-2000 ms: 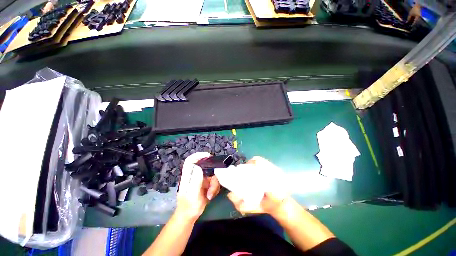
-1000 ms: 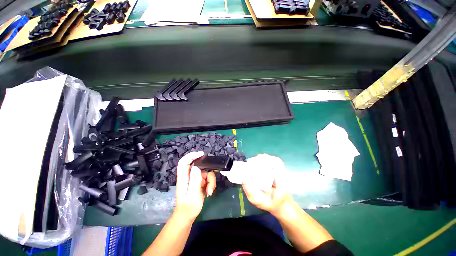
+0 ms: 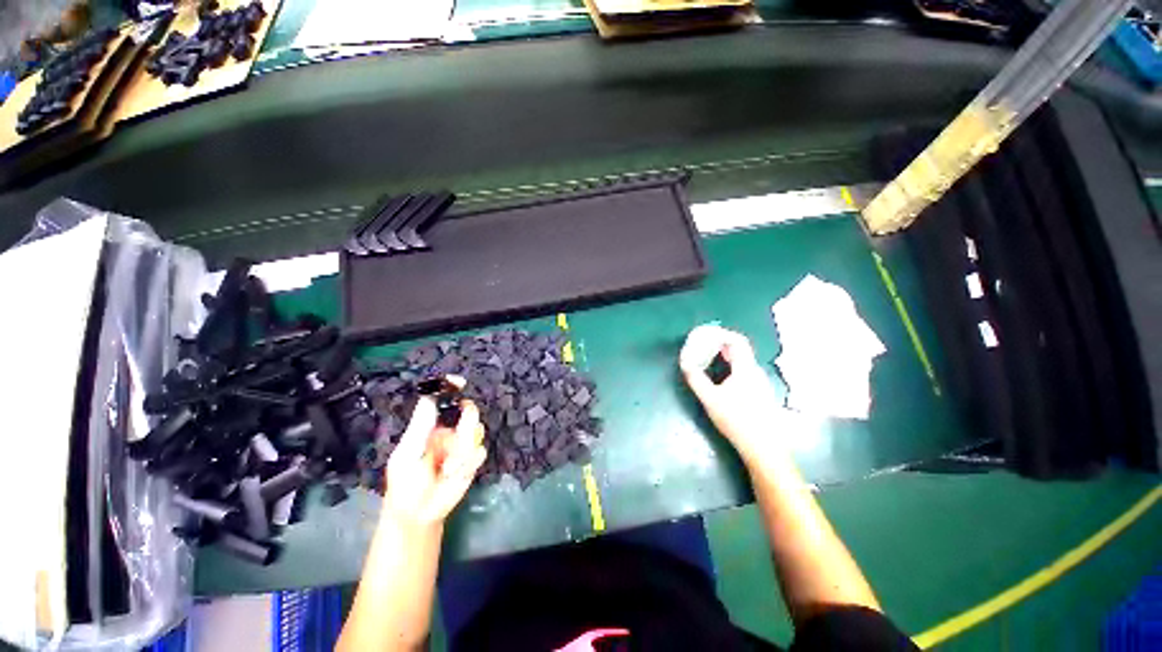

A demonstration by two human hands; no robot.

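My left hand (image 3: 433, 461) is over the left part of the pile of small dark pads (image 3: 529, 401), with a black glossy housing (image 3: 442, 392) between its fingers, mostly hidden by them. My right hand (image 3: 735, 389) is to the right of the pile, its fingers curled round a small white wad (image 3: 703, 344) above the green bench. A tangled heap of loose black housings (image 3: 255, 408) lies left of the pads. A long black tray (image 3: 535, 255) stands behind the pile, with several housings (image 3: 398, 222) slanted in a row at its left end.
A white sheet patch (image 3: 828, 350) lies right of my right hand. A plastic-lined box with a white panel (image 3: 45, 420) stands at the left edge. A yellow-wrapped post (image 3: 940, 163) and a tall black stack (image 3: 1019, 306) are at the right. The dark conveyor belt (image 3: 548, 121) runs behind.
My hands have moved apart: the left with the housing went left over the pads, the right with the white wad went right and away from the housing. The camera view has shifted slightly.
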